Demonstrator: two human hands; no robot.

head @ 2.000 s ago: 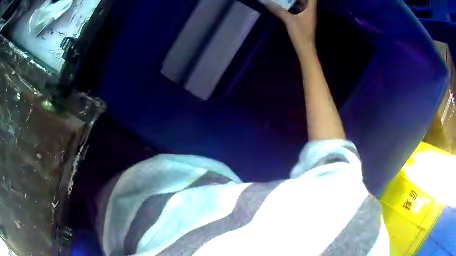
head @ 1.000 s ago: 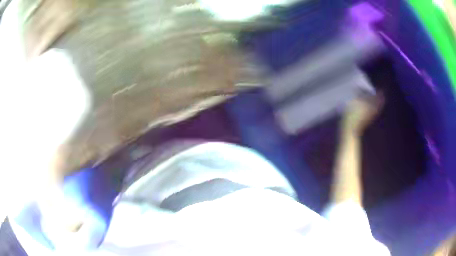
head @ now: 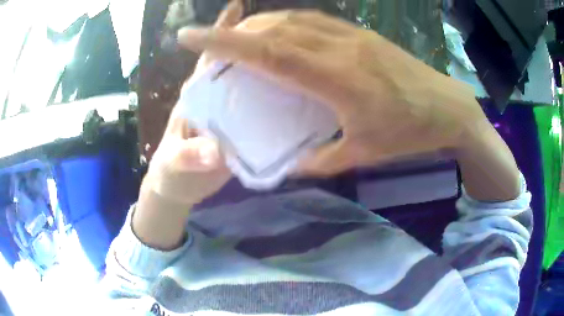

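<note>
A white plastic housing (head: 263, 117) with rounded corners and dark slots near its edges is held up close in front of me, its plain face towards the camera. No print can be made out on it. My left hand (head: 185, 163) grips its lower left side, thumb at the edge. My right hand (head: 371, 92) reaches over it from the right, with fingers along its top and right edges; these fingers are slightly blurred and hide part of it.
The dark, stained board (head: 162, 80) lies behind the hands. A blue bin (head: 86, 191) with white pieces is at left. Rows of housings (head: 408, 190) lie in the dark purple bin (head: 529, 142) at right. A green item (head: 550, 179) stands at far right.
The view has turned from the purple bin back to the board. My right hand has come from that bin to the front. Both hands now hold a housing up close.
</note>
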